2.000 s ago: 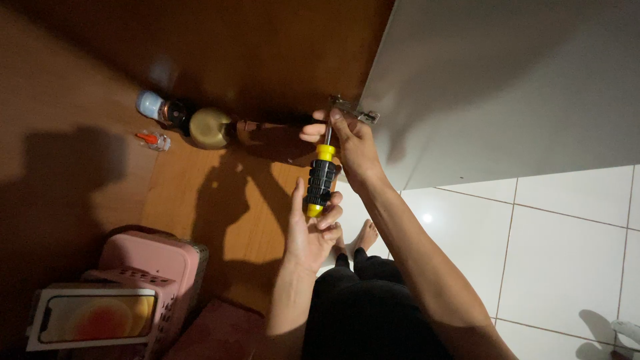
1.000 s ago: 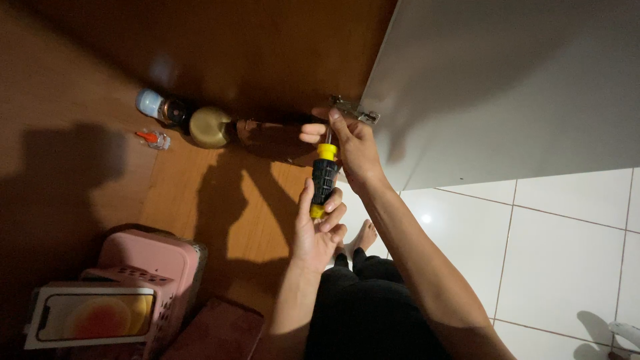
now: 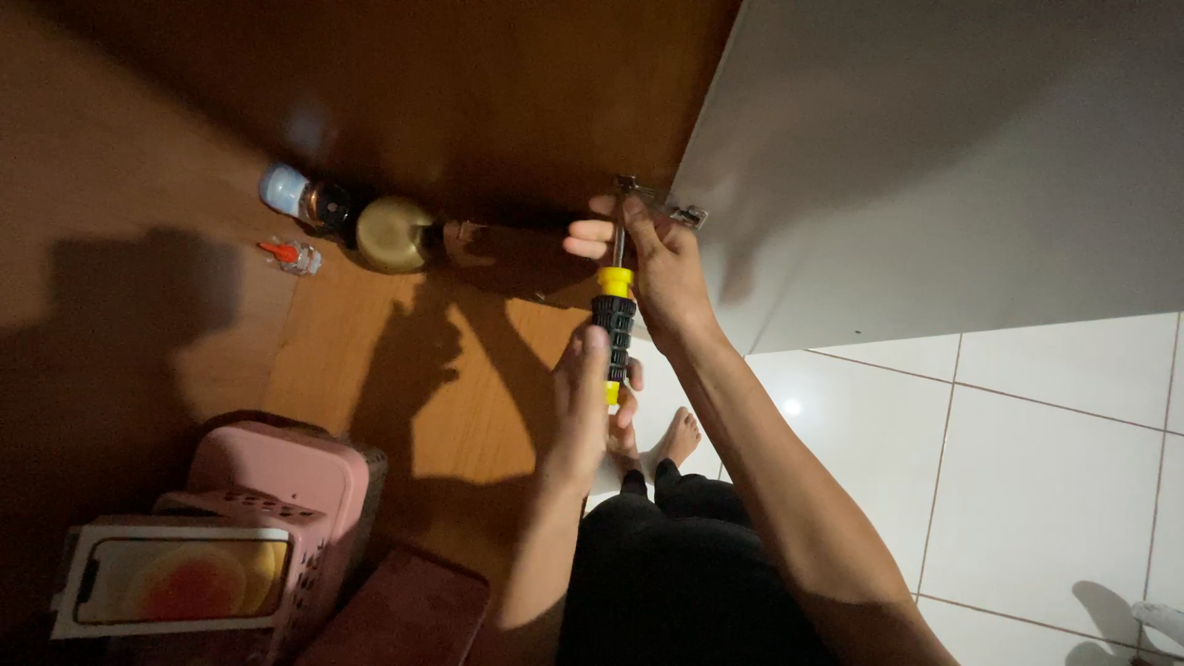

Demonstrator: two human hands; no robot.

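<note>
My left hand [image 3: 588,398] is closed round the lower handle of a black and yellow screwdriver [image 3: 613,338]. Its metal shaft points up to a metal cabinet hinge [image 3: 686,216] that joins the dark wooden side panel [image 3: 555,83] and the grey-white door [image 3: 925,166]. With thumb and fingers, my right hand [image 3: 661,259] pinches the shaft close to its tip, beside the hinge; some of its fingers stick out to the left. The contact between the tip and any screw is too small to make out.
On the wooden shelf [image 3: 324,342] lie a bottle with a light blue cap [image 3: 283,189], a round gold lid [image 3: 393,234] and a small clear bottle with an orange tip [image 3: 294,256]. Pink plastic baskets [image 3: 277,462] and a phone box [image 3: 185,578] are lower left. White floor tiles [image 3: 1045,481] lie right.
My left hand has shifted its grip on the screwdriver handle, its thumb now lying along the handle. My right hand stays at the shaft near the hinge.
</note>
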